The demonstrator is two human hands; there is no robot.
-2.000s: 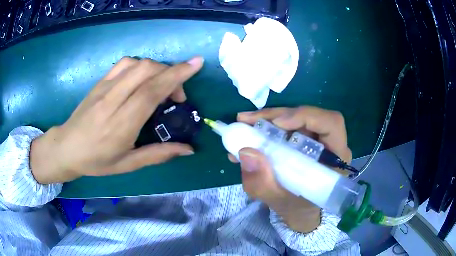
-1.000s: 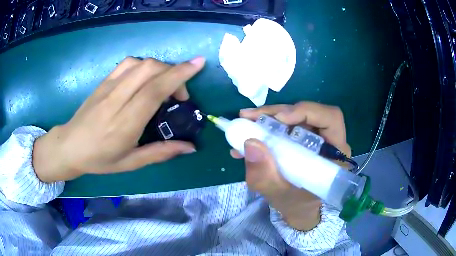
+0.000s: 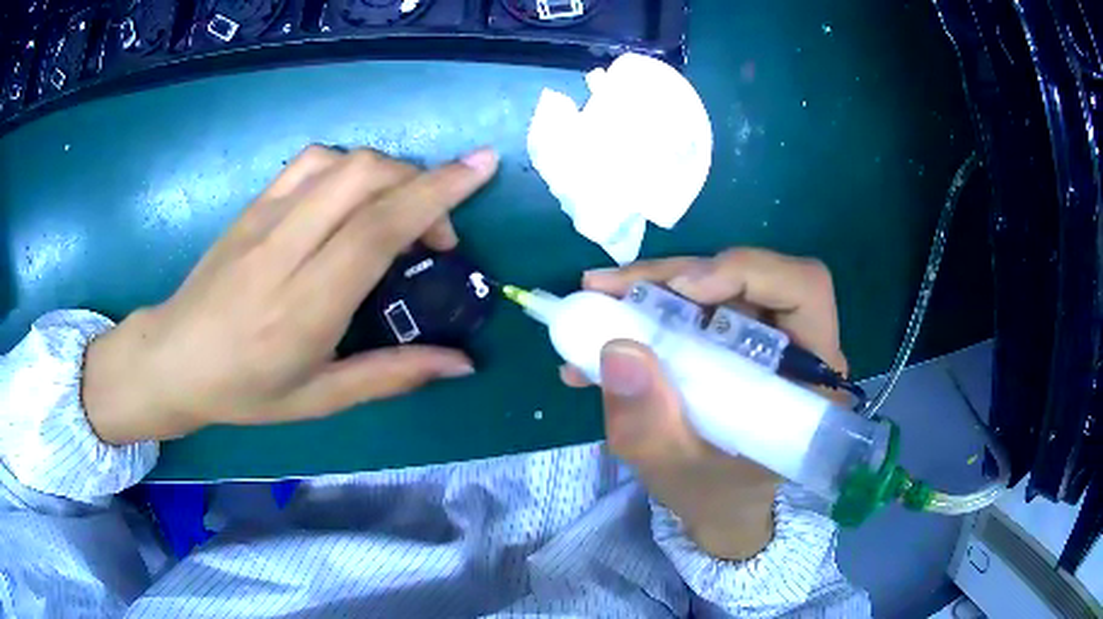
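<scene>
A round black speaker unit (image 3: 438, 300) lies on the green bench with its white rectangle mark and printed mark facing up. White glue (image 3: 479, 285) shows at its right rim. My left hand (image 3: 284, 284) holds the unit between thumb and fingers from the left, covering its left side. My right hand (image 3: 714, 375) holds the white-filled glue syringe (image 3: 726, 405) like a pen. The syringe's yellow-green needle tip (image 3: 513, 293) points at the glued rim, just right of it. Clear blocks with screws (image 3: 708, 324) sit on the syringe's side.
A crumpled white cloth or paper (image 3: 629, 145) lies beyond my right hand. A black tray (image 3: 399, 30) with discs runs along the far edge. Black trays (image 3: 1040, 242) stand at the right. A clear air hose (image 3: 925, 302) curves from the green cap (image 3: 868, 474).
The needle tip has moved slightly right, leaving a small gap to the unit's rim. The white glue at the rim looks more merged. My left hand still holds the unit.
</scene>
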